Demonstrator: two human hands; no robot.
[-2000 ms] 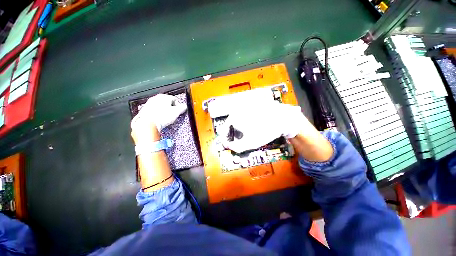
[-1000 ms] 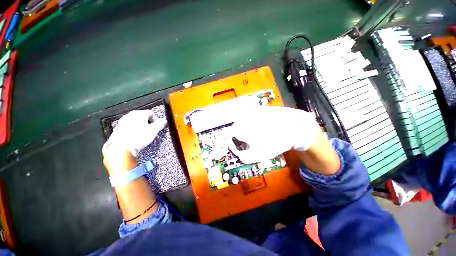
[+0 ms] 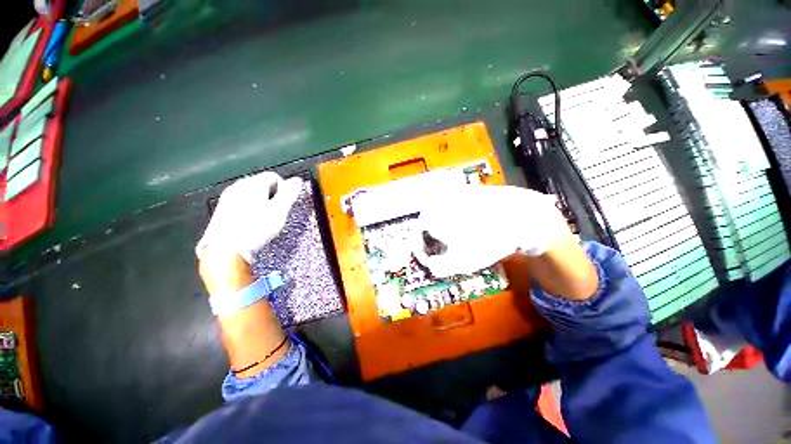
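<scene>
A green circuit board (image 3: pixel 434 293) with yellow, white and black components lies in the orange fixture (image 3: pixel 425 349). A pale silver-grey heatsink (image 3: pixel 382 205) runs along its far side. My right hand (image 3: pixel 477 227), in a white glove, is over the board and hides its middle and right part. A small dark patch shows at its fingers; whether it is a held thing is unclear. My left hand (image 3: pixel 251 212), white-gloved with a blue wrist strap (image 3: pixel 247 295), is over the speckled screw tray (image 3: pixel 308 269). Its fingertips are bent together; no screw can be made out.
A black electric screwdriver (image 3: pixel 533 143) with a looped cable lies right of the fixture. Rows of pale strips (image 3: pixel 646 199) lie further right. A red board (image 3: pixel 54 195) with strips is at far left. The green belt (image 3: pixel 286 78) runs beyond. Another person's blue sleeve (image 3: pixel 755 312) shows at right.
The view has shifted. My right hand sits further right over the board than two seconds ago, showing more of its components. My left hand stays over the tray.
</scene>
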